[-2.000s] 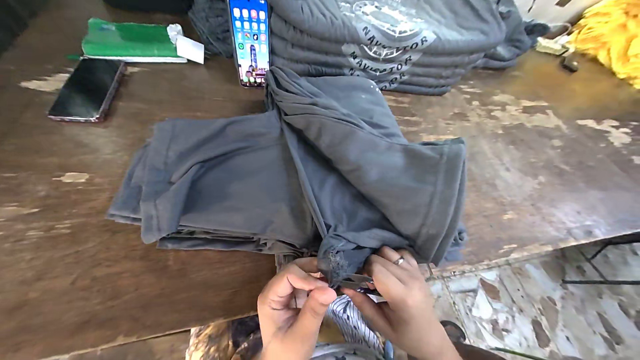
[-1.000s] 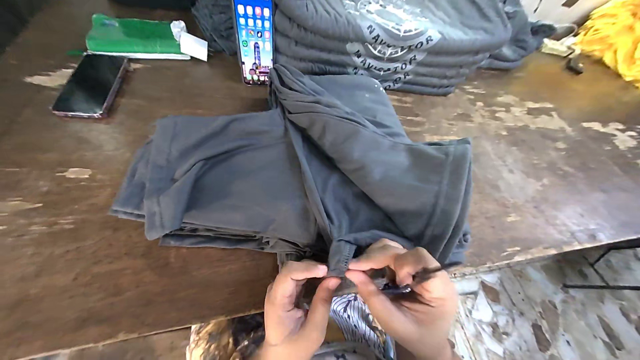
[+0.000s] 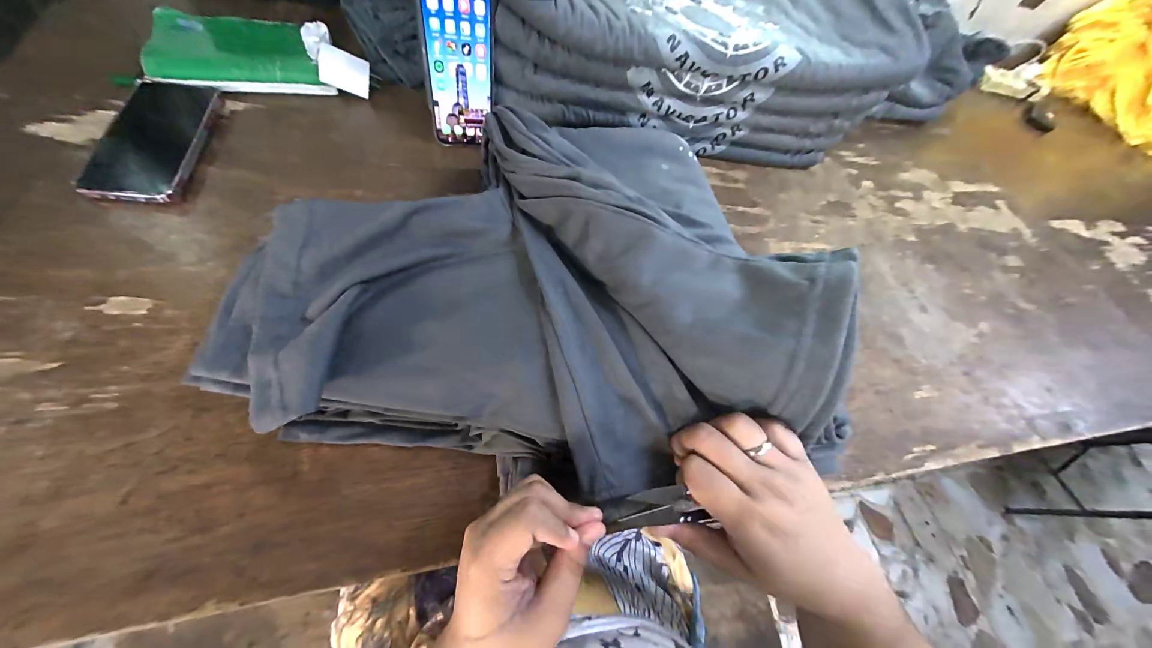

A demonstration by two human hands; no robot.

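A pile of dark grey fabric garments (image 3: pixel 432 315) lies on the wooden table, one garment's narrow end hanging toward me over the near edge. My right hand (image 3: pixel 747 486), with a ring on one finger, holds small scissors or thread snips (image 3: pixel 652 508), their blades parted and pointing left at the cloth's lower tip. Just left of the blade tips, my left hand (image 3: pixel 531 549) pinches finger and thumb together at the cloth's end; whether thread or a bit of cloth is between them is too small to tell.
Behind the pile stand a lit smartphone (image 3: pixel 457 72) and a stack of folded grey printed shirts (image 3: pixel 720 81). A dark phone (image 3: pixel 151 139) and a green book or pouch (image 3: pixel 229 49) lie at the left. Yellow fabric (image 3: pixel 1102 72) is at the far right. Tiled floor (image 3: pixel 981 558) shows beyond the table edge.
The scissors' blades now show spread beside the cloth tip, pointing left; a second ago a dark part pointed right from my right hand. My left hand has shifted slightly off the cloth's end.
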